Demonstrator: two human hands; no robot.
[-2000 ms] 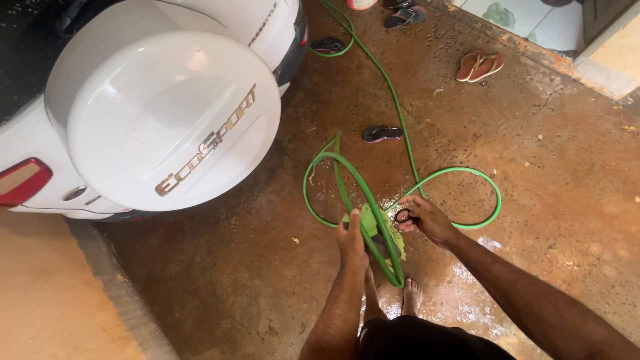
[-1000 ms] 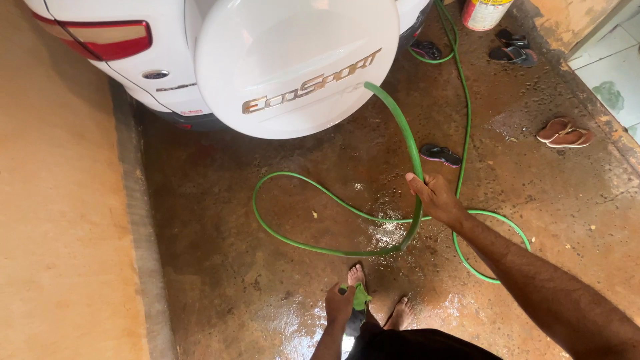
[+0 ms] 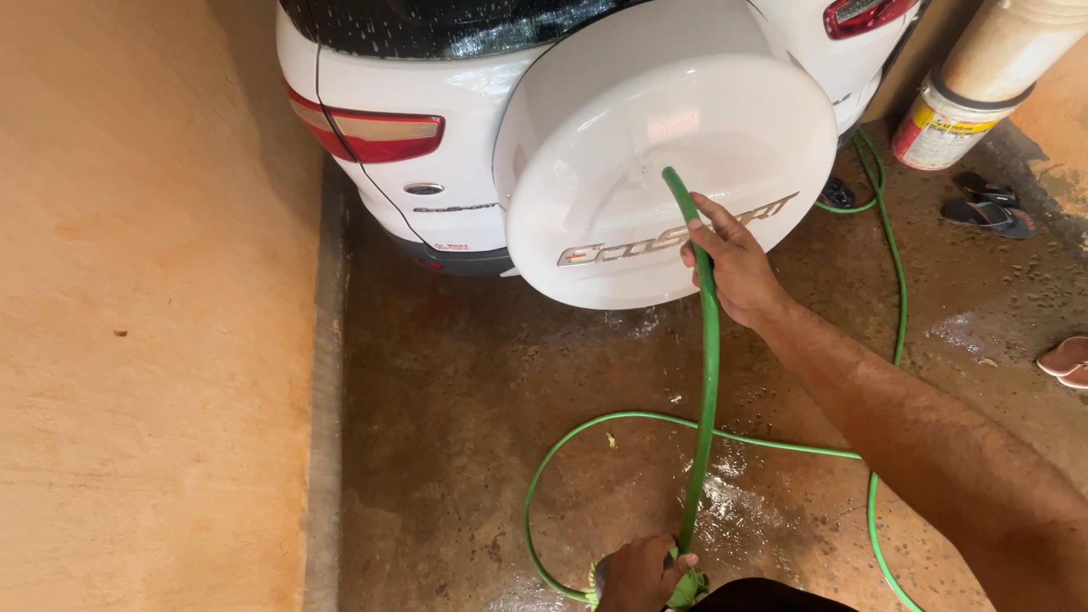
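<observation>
My right hand (image 3: pixel 733 259) is closed around a green garden hose (image 3: pixel 708 357) near its open end, which points at the white spare-wheel cover (image 3: pixel 671 110) on the back of a white car (image 3: pixel 459 85). Water drips below the cover's lower rim. Low in the view, my left hand (image 3: pixel 642 571) is by the hose's lower part, beside a green cloth-like thing (image 3: pixel 687 586); its grip is partly hidden, so what it holds cannot be told for certain.
An orange wall (image 3: pixel 161 323) runs down the left side. More hose (image 3: pixel 903 314) loops over the wet floor (image 3: pixel 442 408). At the right are stacked buckets (image 3: pixel 952 123), black flip-flops (image 3: pixel 990 217) and brown sandals (image 3: pixel 1067 361).
The hose was looped between both hands two seconds ago; now its end is raised in my right hand toward the wheel cover. The view has swung toward the car and wall.
</observation>
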